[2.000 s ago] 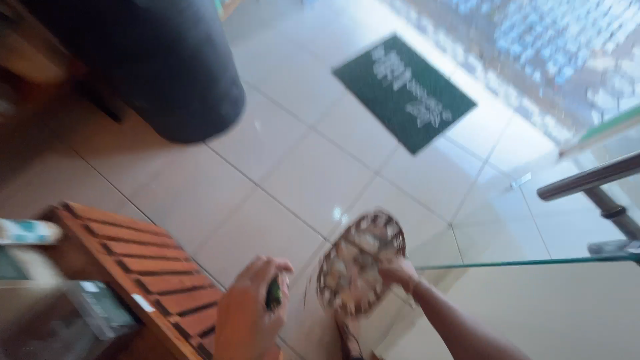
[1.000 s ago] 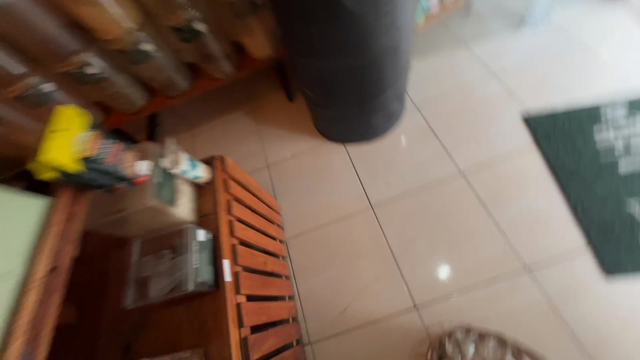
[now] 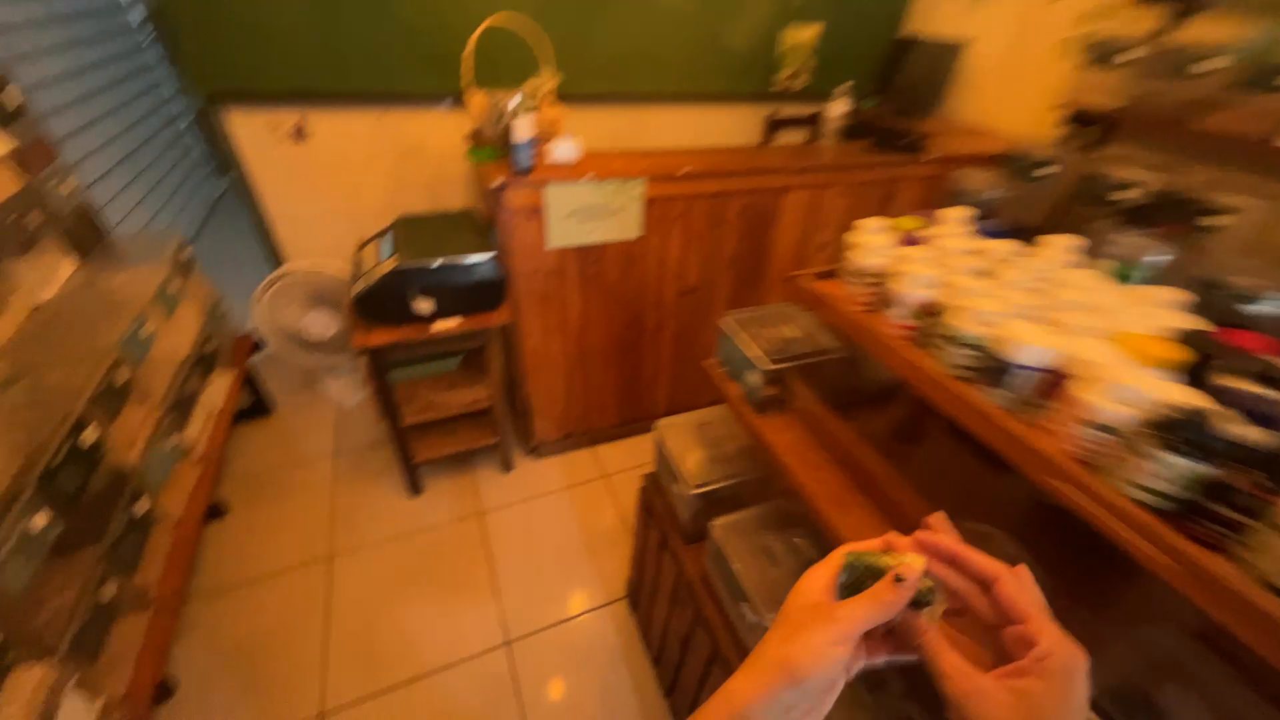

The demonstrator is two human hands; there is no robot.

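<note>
Low at the right of the head view, my left hand [image 3: 815,625] has its thumb and fingers closed around a small dark green object [image 3: 875,575], too blurred to name. My right hand [image 3: 1010,635] is close against it on the right, its fingers bent toward the object; whether they grip it cannot be told. Both hands are in front of a wooden shelf unit [image 3: 800,460] that bears lidded clear boxes.
White-capped bottles [image 3: 1020,290] crowd the shelf top at right. A wooden counter [image 3: 620,330] stands behind, beside a small wooden stand [image 3: 440,400] with a black device [image 3: 430,275]. A fan [image 3: 310,310] and a rack of bins [image 3: 110,450] are at left.
The view has swung from the doormat and slatted wood to the counter. Two seconds ago my hands were apart, the right on a round patterned object; now they are together and that object is out of view.
</note>
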